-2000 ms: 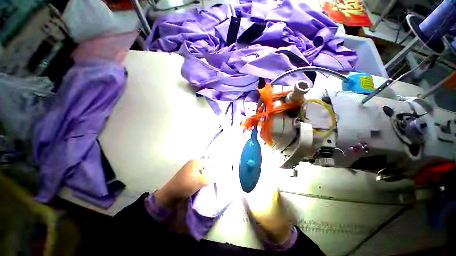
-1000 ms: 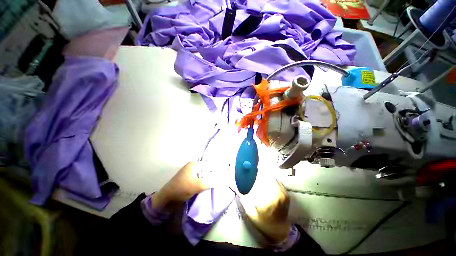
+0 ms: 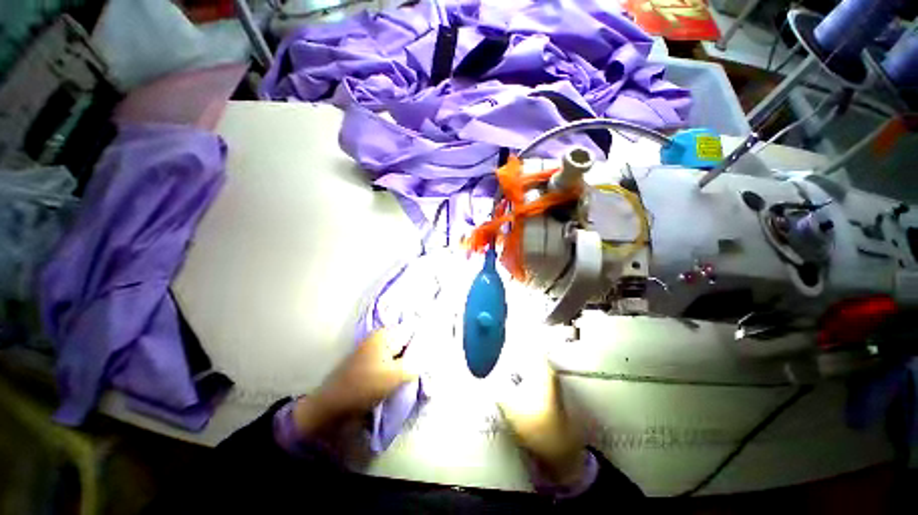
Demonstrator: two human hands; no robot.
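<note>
A purple garment piece (image 3: 398, 410) lies at the table's near edge, its upper part bleached white under the lamp. My left hand (image 3: 367, 374) is on the piece, left of the blue lamp switch (image 3: 485, 320); its fingertips are lost in the glare. My right hand (image 3: 539, 412) is right of the switch, blurred and bleached, and I cannot tell whether it holds cloth. The sewing machine head (image 3: 725, 241) stands to the right, with an orange tie (image 3: 513, 216) at its end. The needle area is hidden by glare.
A large purple fabric pile (image 3: 483, 91) lies beyond the machine, by a pale bin (image 3: 710, 91). More purple cloth (image 3: 131, 262) hangs over the table's left side. A gooseneck lamp tube (image 3: 594, 123) arches over the head. Thread cones (image 3: 856, 25) stand at the upper right.
The purple piece below my left hand shows less, and more purple cloth shows above that hand. My right hand has moved slightly down and left. The whole view has shifted slightly.
</note>
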